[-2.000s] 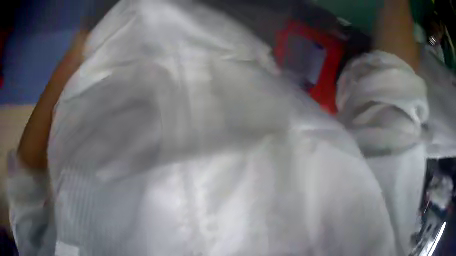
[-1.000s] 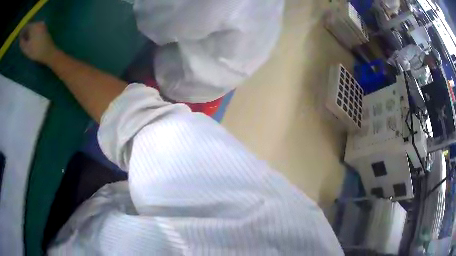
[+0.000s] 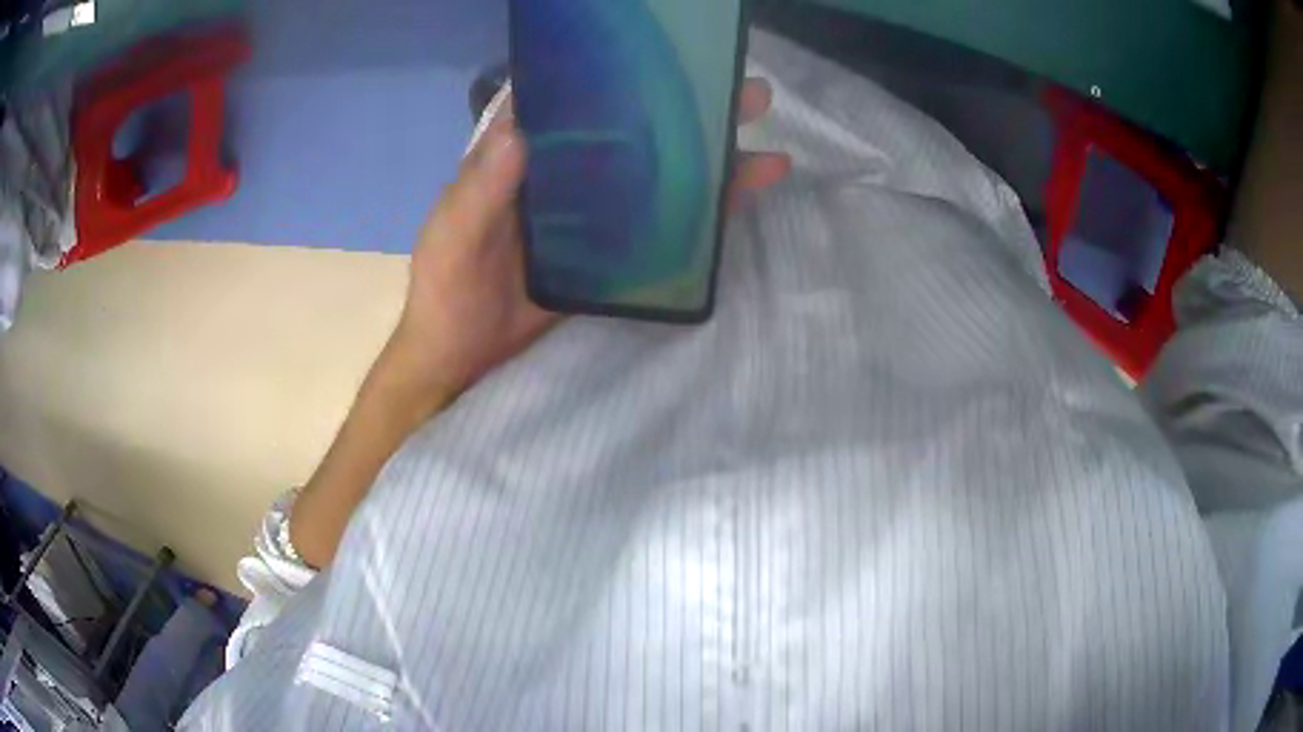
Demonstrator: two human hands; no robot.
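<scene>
My left hand (image 3: 479,258) comes in from the lower left. It holds a phone (image 3: 615,172) upright in front of my white striped smock. The phone has a dark rim and a lit blue and green screen facing me; its top end is cut off by the upper edge. My thumb side is at its left edge and fingertips show past its right edge. The rest of the fingers are hidden behind it. My right sleeve (image 3: 1236,343) and part of the forearm show at the right edge. My right hand is out of the picture.
A green surface (image 3: 986,50) runs along the top. Red plastic frames, probably stools, stand at the left (image 3: 215,136) and right (image 3: 1060,200). A blue floor strip (image 3: 343,129) borders the beige floor (image 3: 286,322). Metal frames (image 3: 136,608) are at the lower left.
The view has swung away from the floor and white equipment and back down onto my smock. The phone in my left hand has come into view. The bare hand seen earlier is gone.
</scene>
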